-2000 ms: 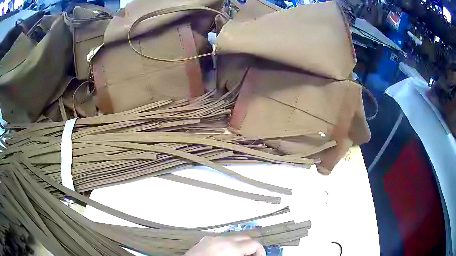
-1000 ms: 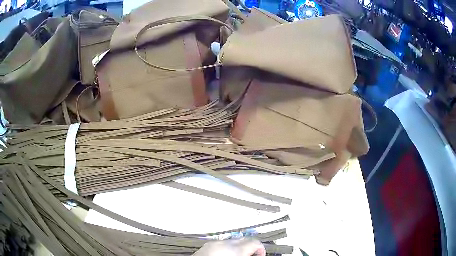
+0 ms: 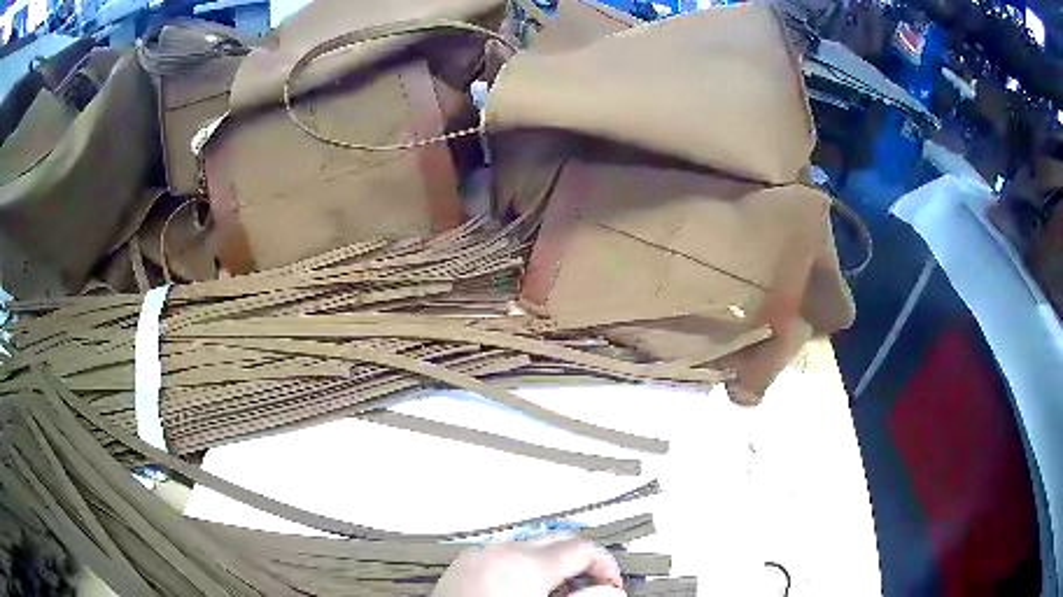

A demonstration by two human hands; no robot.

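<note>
My left hand (image 3: 525, 569) is at the bottom edge, partly cut off, with its fingers curled over loose brown straps. Strap ends (image 3: 645, 564) stick out to its right, slightly fanned apart; what lies under the fingers is hidden. More loose straps (image 3: 111, 513) run down to the lower left. A strap bundle (image 3: 291, 402) lies across the table behind them, with a white band (image 3: 149, 367) around it. Single straps (image 3: 513, 443) reach over the white sheet (image 3: 350, 466). My right hand is out of the picture.
Brown handbag bodies (image 3: 653, 251) with redder trim are heaped behind the straps, one with a thin handle loop (image 3: 289, 99). A small dark curved scrap (image 3: 779, 574) lies at lower right. Another white-covered table (image 3: 991, 280), red beneath, stands to the right.
The strap ends beside my left hand have shifted left and spread from a closer group into separate ends. My hand stays near the bottom edge. The view has tilted slightly up and back.
</note>
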